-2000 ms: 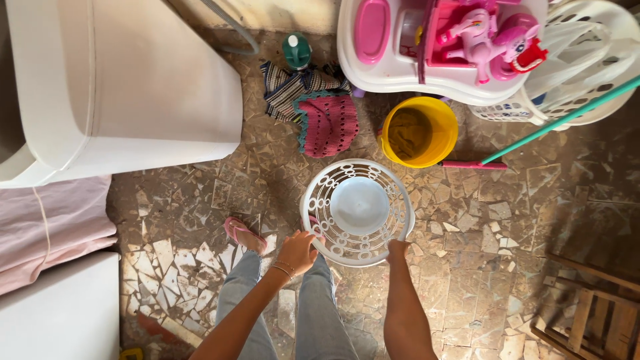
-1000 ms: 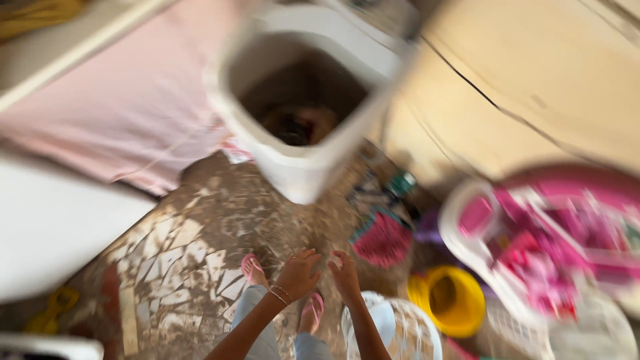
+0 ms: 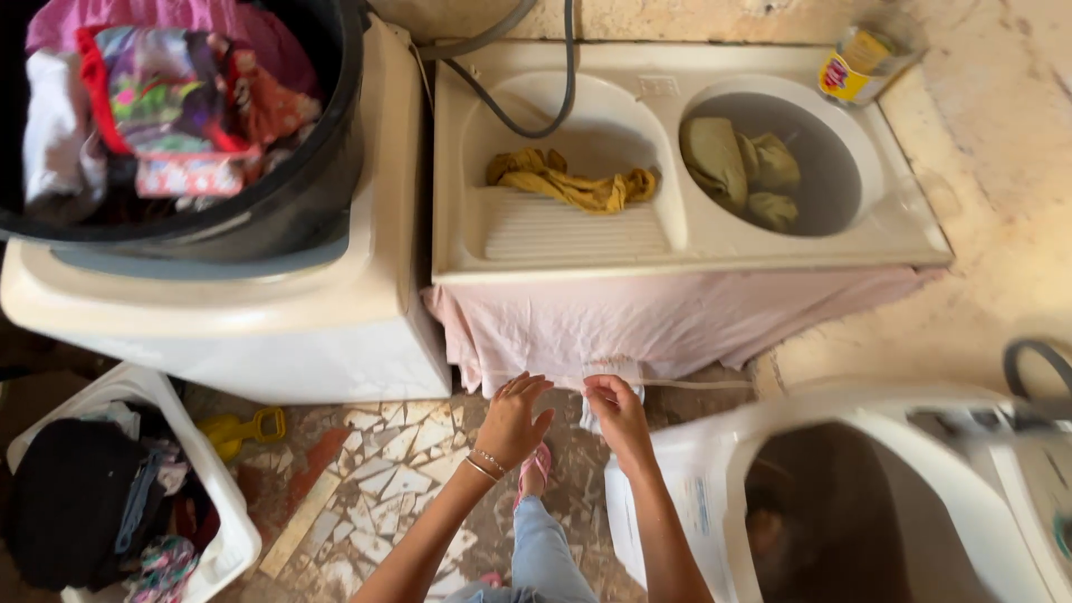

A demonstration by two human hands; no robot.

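My left hand [image 3: 512, 423] is raised with its fingers apart and nothing in it, in front of a pink cloth [image 3: 670, 318] that hangs below the laundry sink [image 3: 561, 270]. My right hand [image 3: 620, 419] is beside it, fingers bent and empty, near the cloth's lower hem. A twisted mustard-yellow cloth [image 3: 586, 188] lies in the sink's ribbed left basin. In the round right basin, olive-green cloth [image 3: 716, 159] sits in cloudy water. To the right of my hands stands an open white washing machine [image 3: 846, 419], its drum dark inside.
At upper left a black tub [image 3: 335, 201] of clothes rests on a white appliance [image 3: 251, 360]. A white basket [image 3: 239, 519] of clothes is on the floor at lower left, near a yellow plastic object [image 3: 243, 431]. A cut plastic bottle [image 3: 863, 67] stands on the sink's corner.
Two seconds ago both hands held a white openwork basket with a pale bowl in it; they have let it go. The view has swung left, to the sink.
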